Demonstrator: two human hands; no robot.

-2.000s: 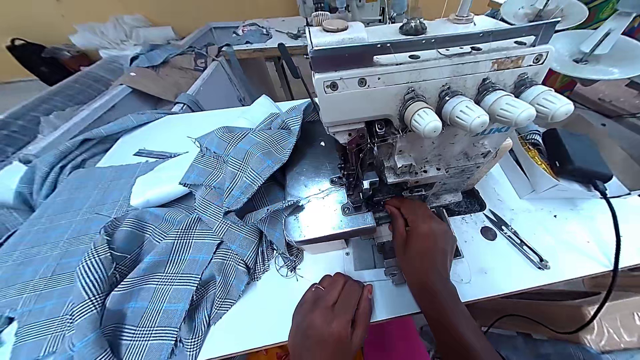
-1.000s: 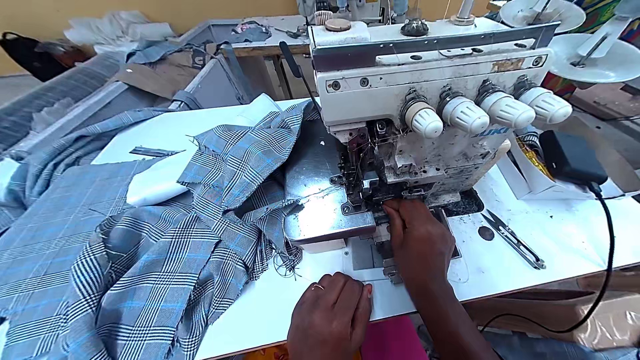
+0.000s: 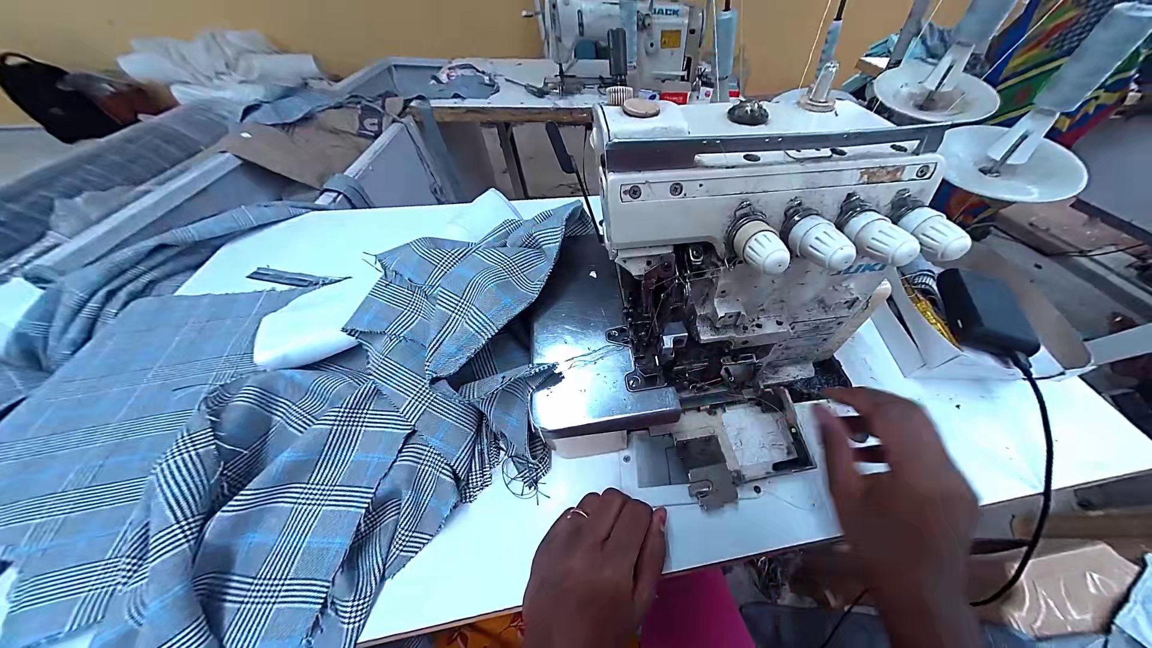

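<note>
An overlock sewing machine point(image 3: 774, 216) with four white tension dials stands on the white table, its looper area point(image 3: 693, 360) exposed below the needles. A white flap point(image 3: 756, 436) lies lowered in front of it. My left hand point(image 3: 598, 562), with a ring, rests on the table's front edge, fingers curled together and holding nothing visible. To the right of the flap is my right hand point(image 3: 891, 486), blurred, thumb apart from the fingers; something dark shows between them, and whether it is held is unclear. Grey checked fabric point(image 3: 297, 468) is heaped left of the metal plate point(image 3: 598, 360).
A black box with a cable point(image 3: 985, 310) sits at the right, over a white open carton point(image 3: 909, 337). Thread stands with white discs point(image 3: 1012, 166) rise behind it. A second sewing machine point(image 3: 621, 36) stands at the back. A fabric strip point(image 3: 292, 277) lies on the left.
My right hand has moved from the looper area to the right, over where the thread snips lay; they no longer show. The lowered flap is now uncovered. My left hand has stayed at the edge.
</note>
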